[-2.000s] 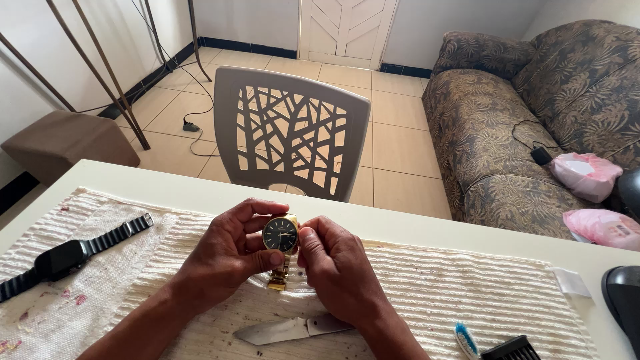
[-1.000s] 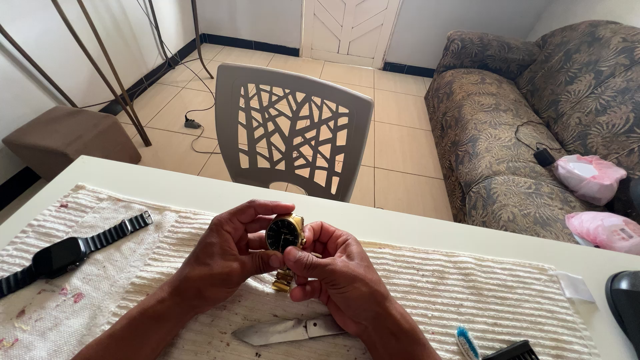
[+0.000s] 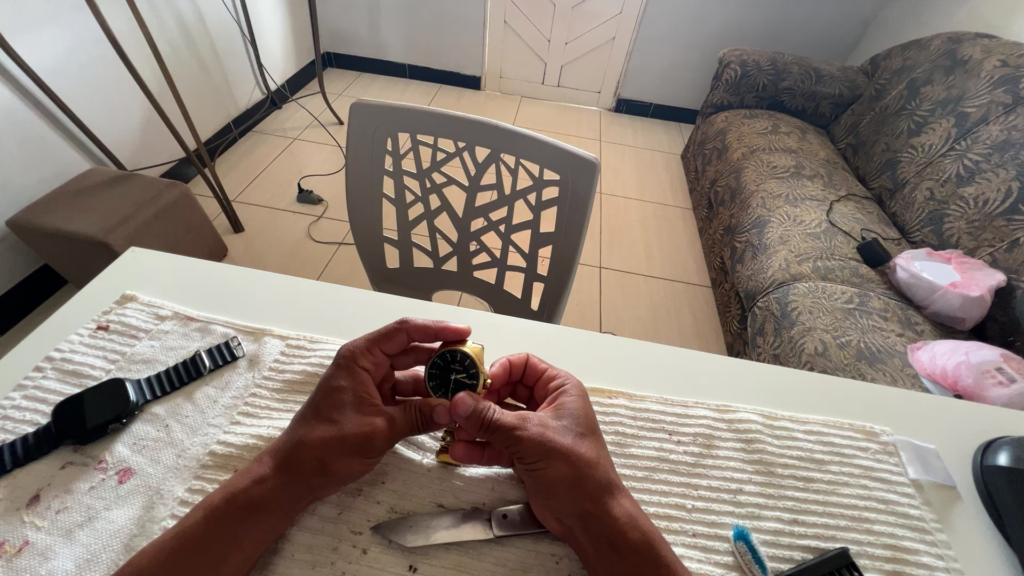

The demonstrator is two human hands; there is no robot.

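Observation:
A gold-coloured wristwatch with a black dial point(image 3: 455, 374) is held upright over the towel, its dial facing the camera. My left hand point(image 3: 360, 408) grips the case from the left, with fingers behind the top and the thumb at the lower edge. My right hand point(image 3: 544, 432) pinches at the lower right of the case, its thumb touching the dial's rim; part of the gold bracelet point(image 3: 447, 448) hangs below. A knife point(image 3: 440, 526) lies on the towel under my hands, its handle end partly hidden by my right wrist.
The ribbed cream towel point(image 3: 744, 472) covers much of the white table point(image 3: 304, 296). A black smartwatch point(image 3: 96, 410) lies left; a blue-bristled toothbrush point(image 3: 748, 548) and a black brush or comb point(image 3: 824, 563) lie lower right. A dark object point(image 3: 1000, 488) stands at the right edge. A chair point(image 3: 472, 208) stands beyond.
My right hand has shifted from the watch's right side to its lower right, with the thumb now at the lower rim of the dial. My left hand keeps its hold.

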